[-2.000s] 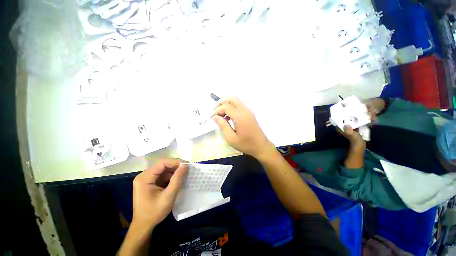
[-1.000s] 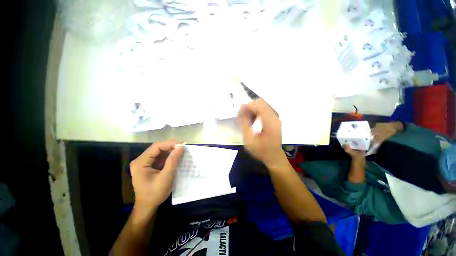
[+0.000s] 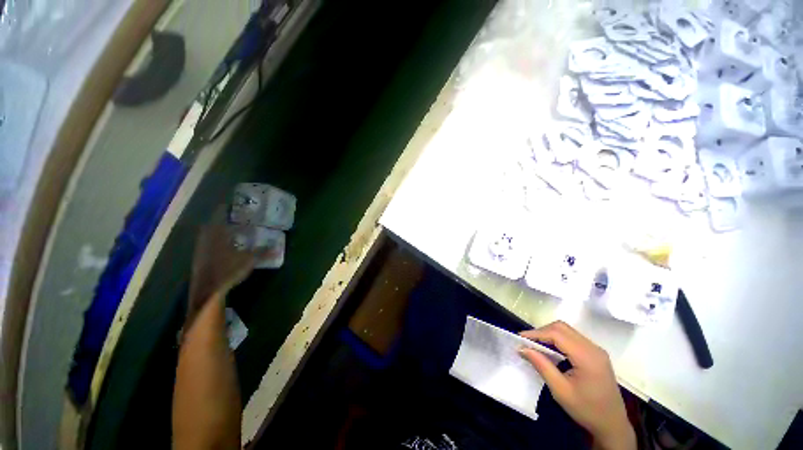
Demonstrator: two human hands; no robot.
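Observation:
My left hand (image 3: 214, 264), dark and blurred, is over the green belt (image 3: 308, 237) with its fingers at one of several white adapter housings (image 3: 264, 206); whether it grips one cannot be told. My right hand (image 3: 581, 373) holds a thin, curved white label sheet (image 3: 500, 365) between thumb and fingers, below the table edge. Three white housings, the left one (image 3: 500, 250) clearest, lie in a row along the table's front edge. A black-handled tool (image 3: 694, 330) lies right of them, near a yellowish tip (image 3: 656, 255).
Loose flat white parts (image 3: 607, 114) are heaped at the back of the white table (image 3: 757, 264). More white housings (image 3: 740, 110) stand at the upper right. The belt's worn cream edge (image 3: 308, 338) runs beside the table. A blue strip (image 3: 132, 255) lies beyond the belt.
The view has swung left to the belt. My left hand has let go of the sheet and reached to the belt housings. My right hand now holds the sheet; the black-handled tool lies apart from it.

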